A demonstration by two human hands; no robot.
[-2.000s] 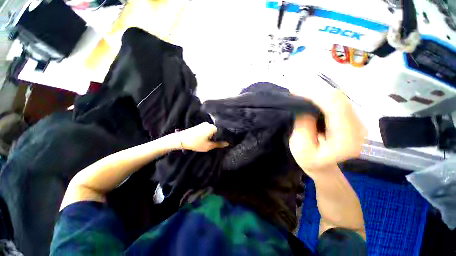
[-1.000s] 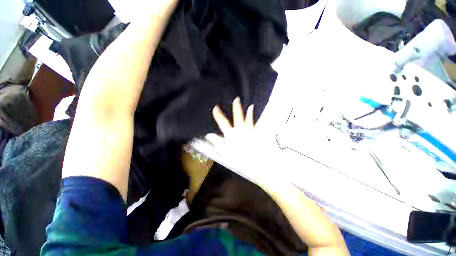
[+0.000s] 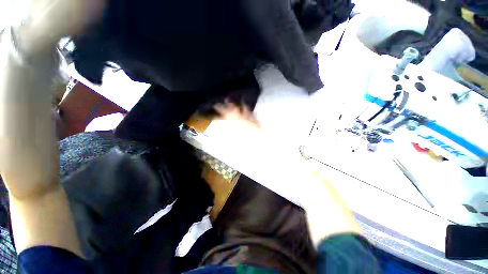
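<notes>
The large black garment [image 3: 187,43] fills the top middle, spread above the left part of the white table and partly blurred. My left hand [image 3: 67,18] is at the top left beside the garment's left side. It is blurred, and its grip cannot be made out. My right hand [image 3: 235,115] is over the table's near left edge, just below the garment's lower edge. Its fingers are blurred and pale against the white table, so its hold is unclear. The white Jack sewing machine [image 3: 444,139] stands at the right, with its needle area [image 3: 369,134] away from the garment.
A thin metal tool [image 3: 412,179] lies on the machine bed. Red and yellow scissor handles [image 3: 425,151] show behind the machine head. A black phone-like rectangle [image 3: 465,242] is at the right table edge. More black cloth [image 3: 112,198] lies at the lower left. A white table edge [image 3: 267,179] crosses the middle.
The garment has moved up and away from the near table edge, baring more white table. My left arm has swung left. My right hand has shifted slightly left, and its spread fingers are now blurred.
</notes>
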